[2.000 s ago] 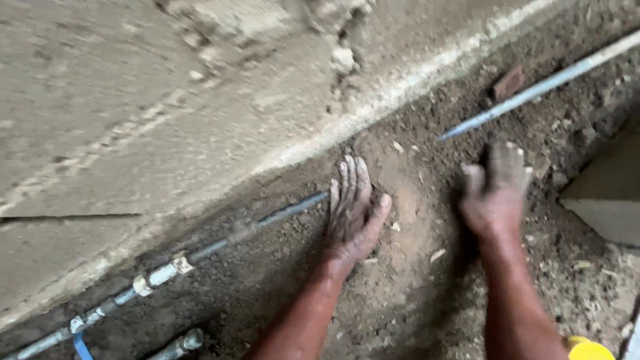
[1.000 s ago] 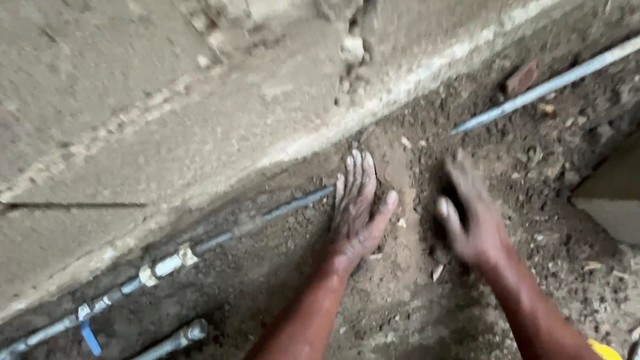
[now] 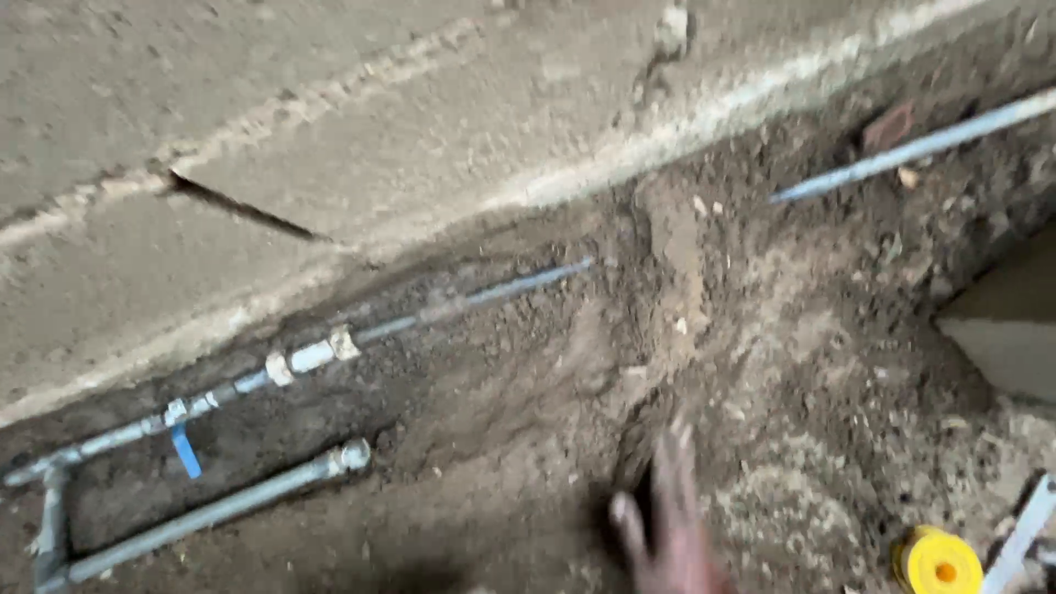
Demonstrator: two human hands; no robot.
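My right hand, dusty and blurred, is low in the view over the soil, its fingers apart and nothing seen in them. My left hand is out of the frame. Up and left of the right hand, a thin grey-blue pipe lies partly buried beside the wall, joined to a white coupling and a valve with a blue lever. A second pipe with a fitting at its end runs below it. Across a stretch of soil, another pipe enters from the upper right and ends at the dirt surface.
A rough concrete wall runs diagonally above the pipes. A reddish fragment lies by the upper right pipe. At the right is a block-like edge. A yellow roll and a flat metallic piece lie at the lower right.
My left hand has left the view, uncovering the end of the thin pipe and the soil there. My right hand has moved down, away from the upper right pipe. The view has shifted.
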